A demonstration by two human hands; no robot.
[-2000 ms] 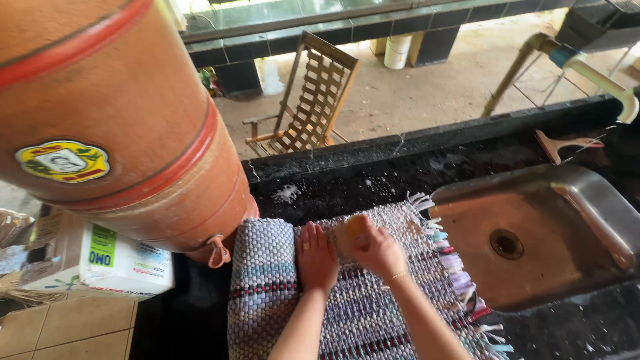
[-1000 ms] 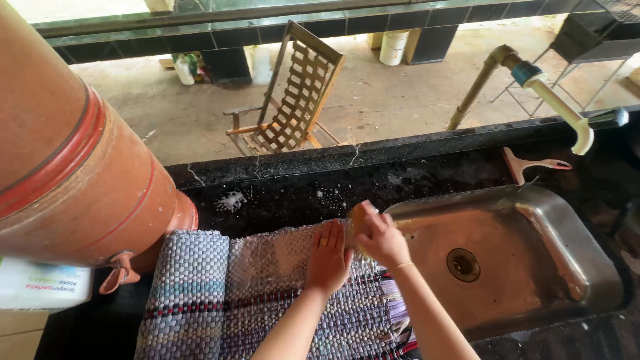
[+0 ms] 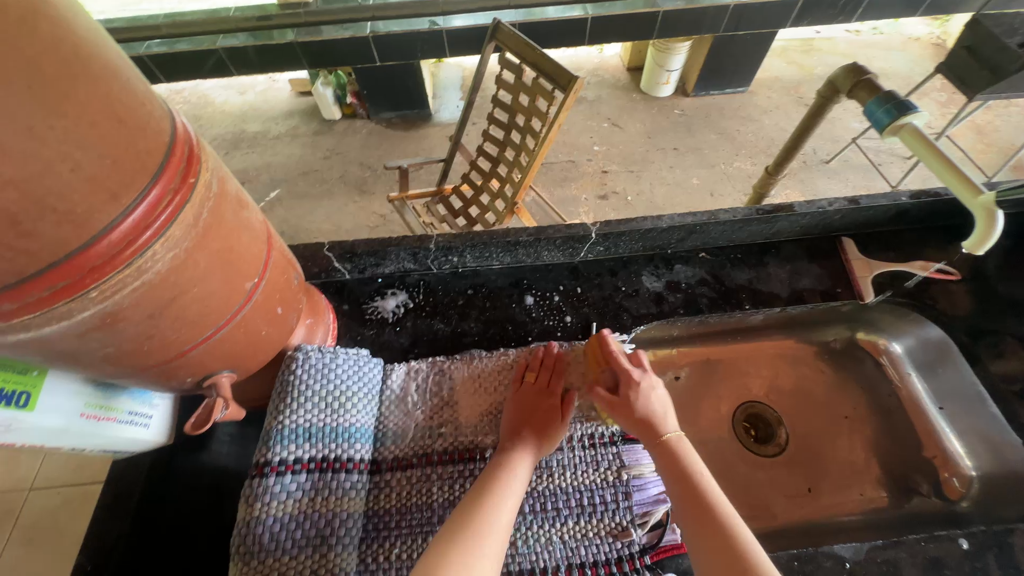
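A woven rag rug (image 3: pixel 432 480) in grey, white and purple, with red and black stripes and a fringe, lies on the black counter, its left part folded over. My left hand (image 3: pixel 540 400) rests flat on the rug's wet, soapy upper part, fingers together, a ring on one finger. Beside it, my right hand (image 3: pixel 628 384) grips a yellowish scrubbing brush or sponge (image 3: pixel 596 368), mostly hidden under the fingers, pressed on the rug near the fringe. Suds (image 3: pixel 390 304) spot the counter behind the rug.
A steel sink (image 3: pixel 832 352) is sunk at the right, below a pipe spout (image 3: pixel 960 192) and near a squeegee (image 3: pixel 868 268). At the left stand a large clay water filter (image 3: pixel 232 264) with a tap and a detergent package (image 3: pixel 88 416). Beyond the ledge stands a wooden chair (image 3: pixel 512 128).
My right hand has moved along the rug with the yellowish object to its fringed edge, and my left hand has also moved toward that edge. The view has shifted toward the sink.
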